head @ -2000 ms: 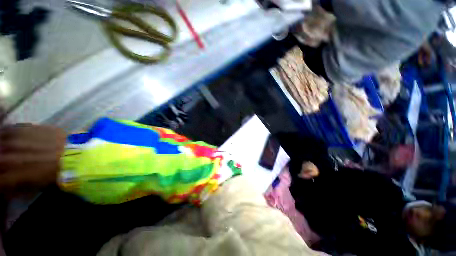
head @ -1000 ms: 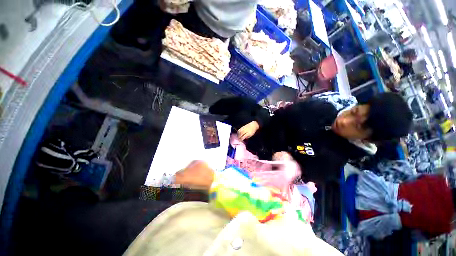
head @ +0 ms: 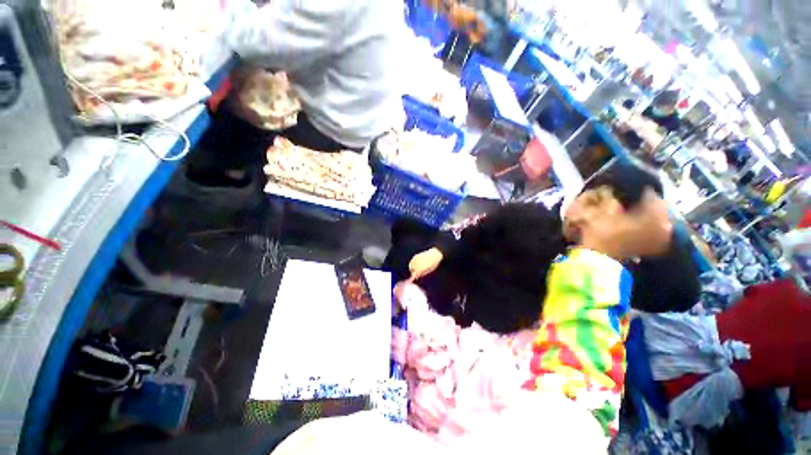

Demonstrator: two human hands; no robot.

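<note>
My right hand (head: 647, 229), in a bright multicoloured sleeve (head: 582, 324), is raised at the right, in front of or against the head of a seated person in black (head: 507, 267). It is blurred; its fingers and anything in it cannot be made out. My left hand is not in view. Crumpled pink cloth (head: 449, 364) lies in front of that person, left of my sleeve. A dark phone with a lit picture (head: 356, 286) lies on a white board (head: 298, 342).
The blue-edged sewing table (head: 84, 209) is at the left, with a red stick (head: 31, 234) and brass-coloured shears handles (head: 9, 280). Patterned cloth (head: 320, 173) and a blue crate (head: 413, 195) stand behind the board. A person in grey (head: 342, 67) is at the top. A red bundle (head: 769, 342) is at the right.
My right hand has moved from over the white board up and right to the seated person's head. That person's head is now lower and partly hidden. The view has shifted, showing more sewing table.
</note>
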